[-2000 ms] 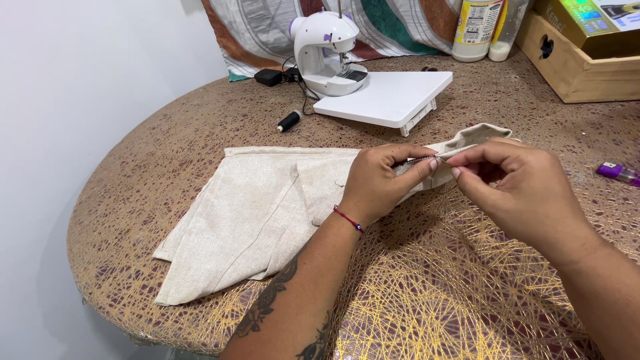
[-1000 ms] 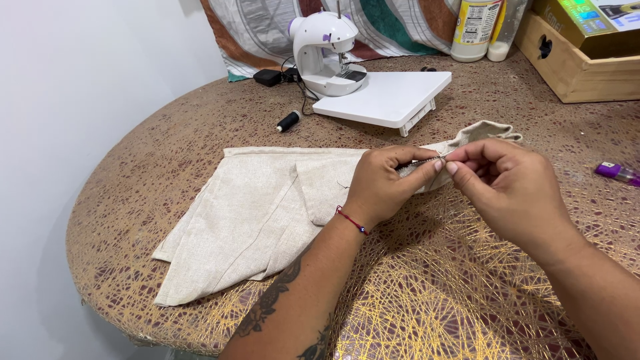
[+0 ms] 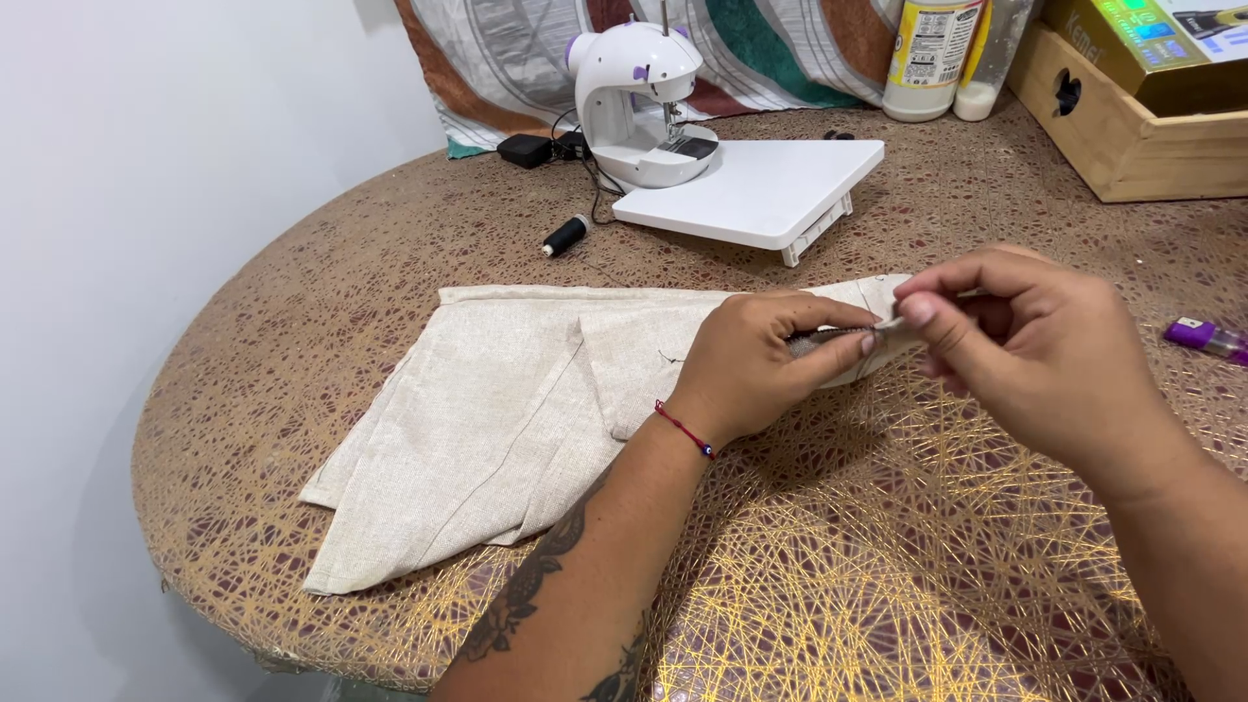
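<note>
A beige cloth [image 3: 468, 390] lies folded on the table, its narrow right part raised between my hands. My left hand [image 3: 770, 361] pinches a dark-stitched edge of it between thumb and forefinger. Just to the right, my right hand [image 3: 1024, 341] grips the same cloth edge with thumb and forefinger; whether a needle is between the fingertips cannot be told. Loose dark thread ends show on the cloth left of my left hand. A spool of black thread [image 3: 565, 237] lies behind the cloth.
A white mini sewing machine [image 3: 639, 107] with a white extension table [image 3: 760, 190] stands at the back. A wooden crate [image 3: 1141, 146] holding a box is at the back right, beside bottles [image 3: 931, 58]. A purple-ended object [image 3: 1204, 338] lies at the right edge of the round table [image 3: 244, 409].
The far right end of the cloth, looped up beyond my hands earlier, now lies lower and flatter, partly behind my right hand. Both hands stay at the cloth edge.
</note>
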